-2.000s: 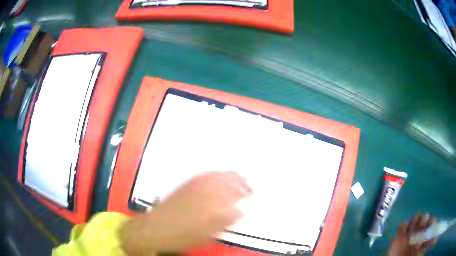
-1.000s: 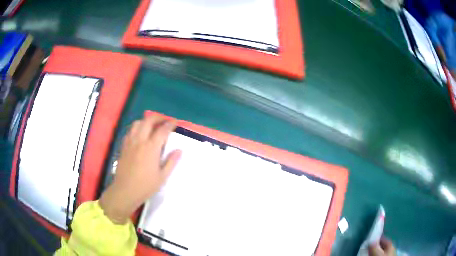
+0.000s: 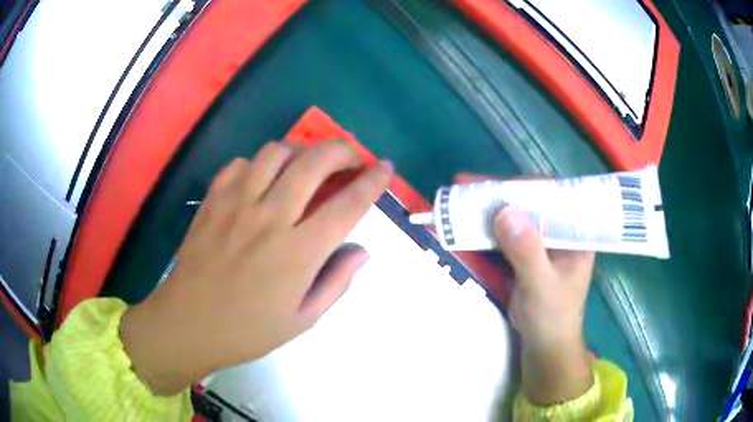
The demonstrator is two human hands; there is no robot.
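Observation:
A white display panel (image 3: 404,330) with a black notched edge lies on a red-orange foam pad (image 3: 316,124). My left hand (image 3: 239,264) is over the panel's upper left corner, fingers spread, with the index fingertip by the black edge; I see nothing in it. My right hand (image 3: 545,305) holds a white adhesive tube (image 3: 582,210), barcode side up, thumb on top. Its pointed nozzle points left, at or just above the black edge. My left hand hides the corner, and the panel's lower part is cut off by the frame.
A second panel (image 3: 49,99) on a red pad (image 3: 190,91) is at the left. A third panel (image 3: 611,41) on a red pad (image 3: 667,74) is at the upper right. The glossy green bench (image 3: 363,74) has a raised seam running diagonally between the pads.
The view has moved closer and turned. My right hand has brought the tube from the right side to the panel's edge. My left hand has stayed near the panel's corner.

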